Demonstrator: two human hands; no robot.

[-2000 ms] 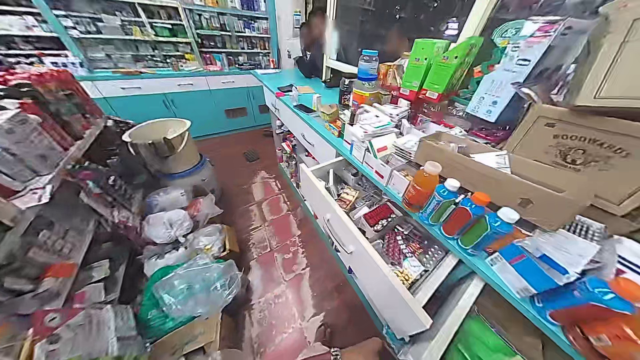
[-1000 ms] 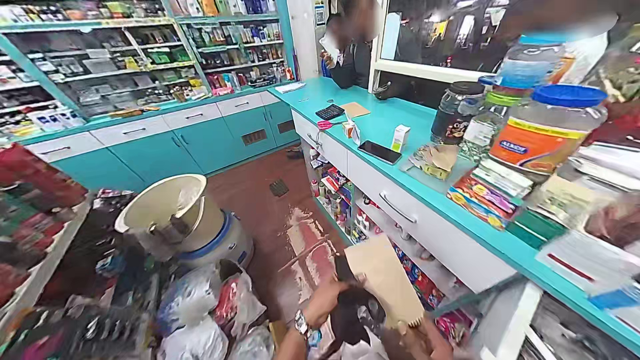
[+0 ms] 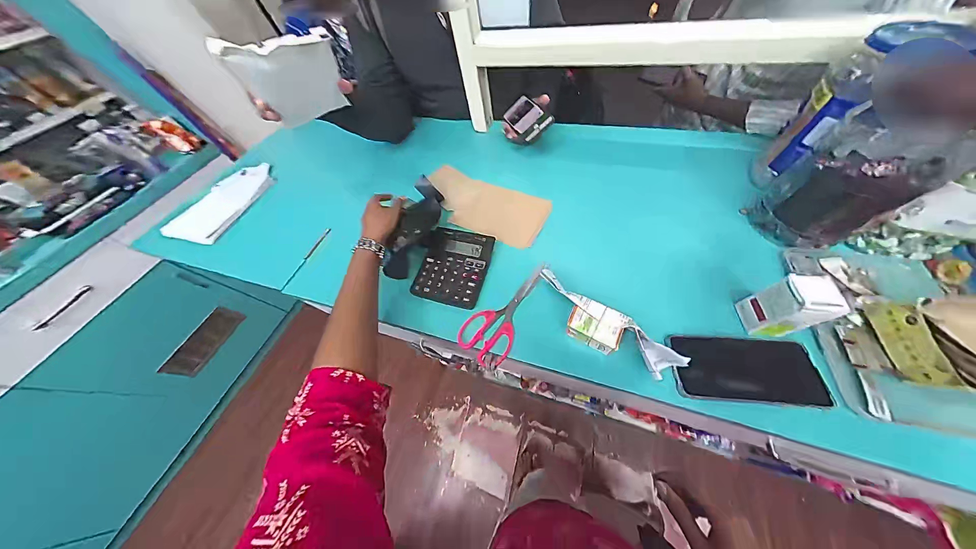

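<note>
My left hand (image 3: 381, 219), with a metal watch on the wrist, grips a black item (image 3: 415, 225), perhaps a cloth or bag, over the teal counter. Just right of it lies a black calculator (image 3: 455, 267), partly covered by the black item. Behind the calculator is a brown paper envelope (image 3: 503, 207). Scissors with pink handles (image 3: 492, 328) lie near the counter's front edge. To their right sits a small box (image 3: 598, 324) with a white strip around it, then a dark tablet or phone (image 3: 751, 370). My right hand is out of view.
A folded white paper (image 3: 219, 204) and a pen (image 3: 317, 244) lie at left. A white carton (image 3: 793, 303), a glass tray (image 3: 846, 358) and plastic jars (image 3: 823, 114) stand at right. Beyond the counter, a person's hand holds a phone (image 3: 524, 116); another person holds a white bag (image 3: 282, 80).
The view has moved in close to the far counter. The black item and brown envelope, near my hands a second ago, are now at the counter. My right hand has left the view.
</note>
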